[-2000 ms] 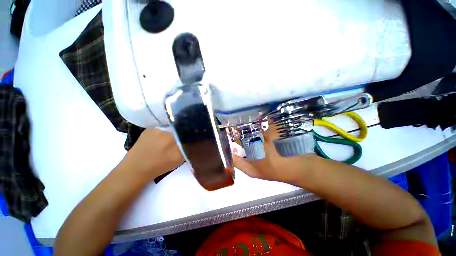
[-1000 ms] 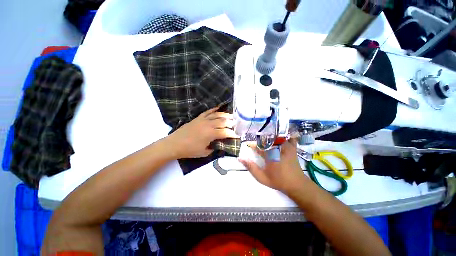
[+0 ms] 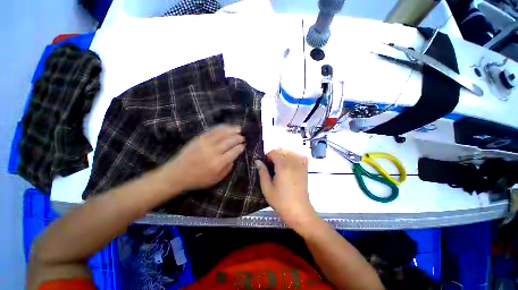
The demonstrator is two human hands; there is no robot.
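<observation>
A dark plaid fabric panel (image 3: 170, 119) lies spread on the white table, left of the sewing machine's needle area. My left hand (image 3: 207, 156) is on the panel near its middle, slightly blurred, fingers bent; whether it pinches cloth cannot be told. My right hand (image 3: 287, 184) is at the panel's right edge, with the thumb on the cloth and the fingers curled beside it; the fingertips are partly hidden. The white sewing machine (image 3: 363, 73) stands to the right. Scissors (image 3: 379, 175) with yellow and green loops lie below its head, blades pointing up-left.
A plaid bundle (image 3: 57, 116) lies at the left table edge. Slim silver tweezers (image 3: 437, 67) lie on the machine top over a black band (image 3: 446, 85). Black cloth (image 3: 454, 173) lies at the right. A measuring scale (image 3: 318, 221) runs along the front edge. Blue crates (image 3: 102, 255) stand below.
The panel has moved left and toward the front edge, away from the machine head, and lies spread wider. Both hands have moved left from the needle area. The camera view has also shifted.
</observation>
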